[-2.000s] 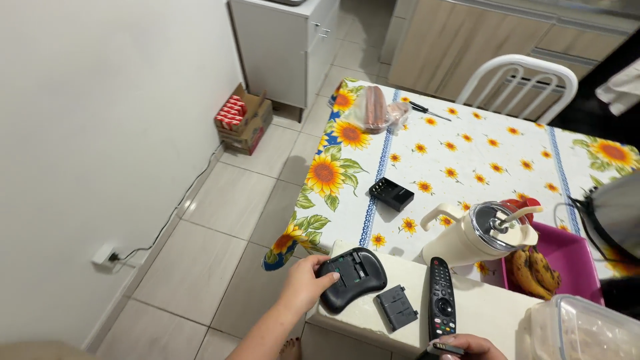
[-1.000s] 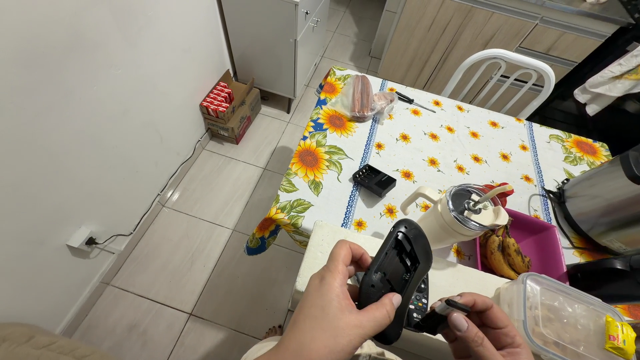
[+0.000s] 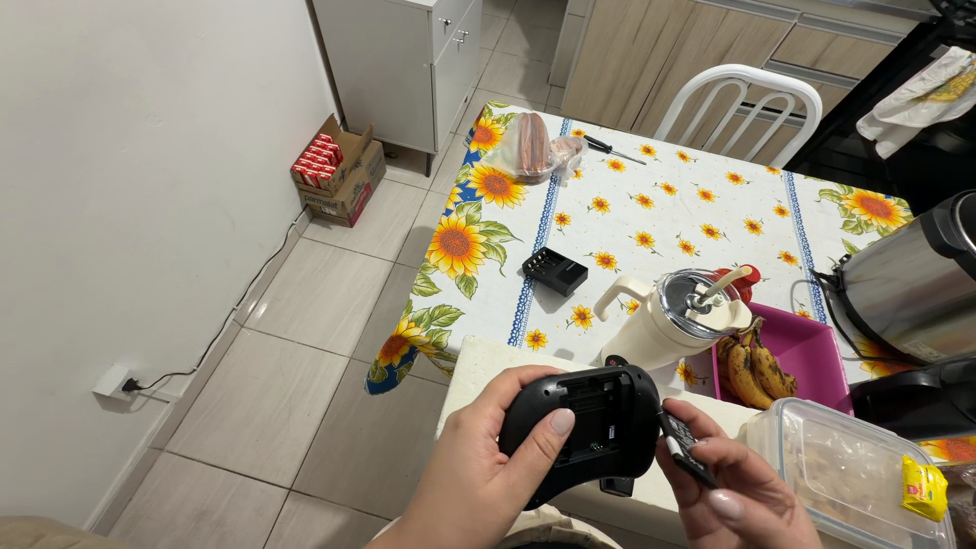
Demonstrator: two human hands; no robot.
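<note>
My left hand (image 3: pixel 496 450) grips a black plastic handheld device (image 3: pixel 610 427), its battery compartment facing me with small metal springs visible and no cover over it. In my right hand (image 3: pixel 740 480) is a small black battery cover (image 3: pixel 686 446), held between thumb and fingers close to the device's right edge. Below the device part of a black remote control (image 3: pixel 616 486) shows on the white ledge; most of it is hidden. A black battery charger (image 3: pixel 555 271) lies on the tablecloth beyond my hands.
On the sunflower tablecloth (image 3: pixel 663 198) are a cream tumbler (image 3: pixel 656 328), a pink tray (image 3: pixel 812 354) of bananas, a bagged food item (image 3: pixel 530 145) and a screwdriver (image 3: pixel 614 149). A plastic container (image 3: pixel 839 457) stands right, near a steel appliance (image 3: pixel 907 282). A carton (image 3: pixel 351 183) sits on the floor.
The device, on the ledge two seconds ago, is now raised in my left hand. The black cover that lay beside the remote is now in my right hand.
</note>
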